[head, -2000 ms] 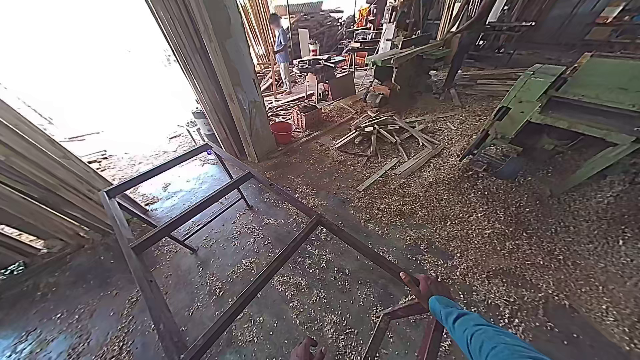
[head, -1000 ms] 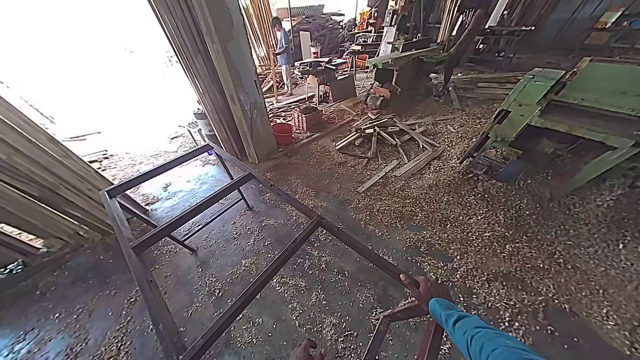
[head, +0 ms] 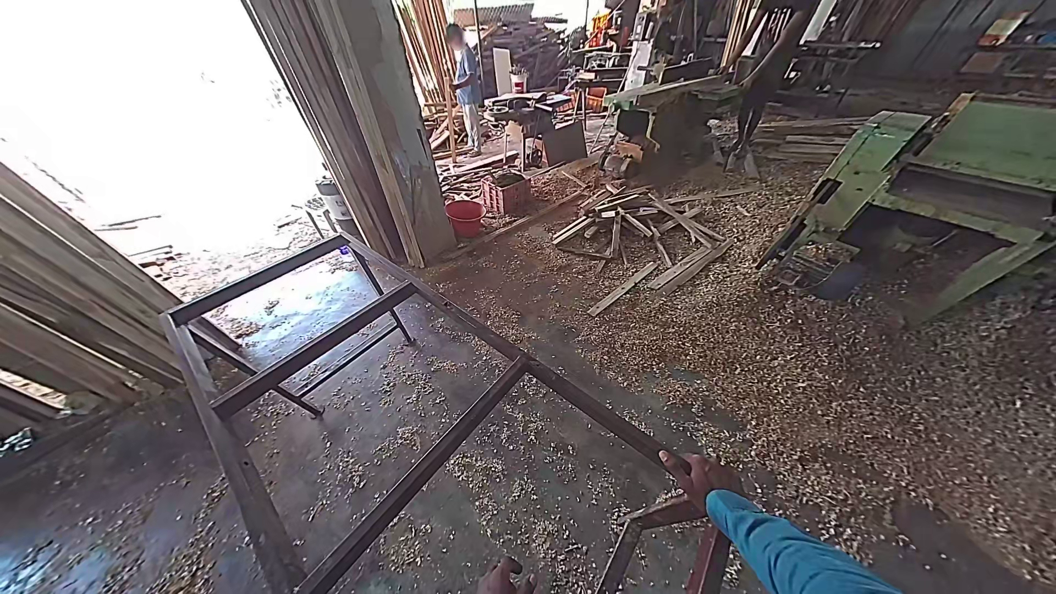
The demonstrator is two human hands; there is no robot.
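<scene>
A long dark frame [head: 462,313] with crossbars and splayed legs stands over the concrete floor, running from the far left toward me. My right hand [head: 701,477], in a blue sleeve, grips its right rail near the close end, the thumb on top. Below that hand are the angled near legs [head: 624,549]. At the bottom edge shows part of my left hand [head: 505,577], fingers curled, touching nothing that I can see; the rest of it is cut off.
Wood shavings [head: 825,396] cover the floor at the right, beside a green machine [head: 899,190]. Wood offcuts [head: 635,231] lie in a heap ahead. A red bucket [head: 465,218] stands by a pillar [head: 404,124]. Boards [head: 74,289] lean at the left. A person [head: 468,82] stands far back.
The far person has turned and shifted slightly. My right hand keeps its hold on the frame, which has not plainly moved.
</scene>
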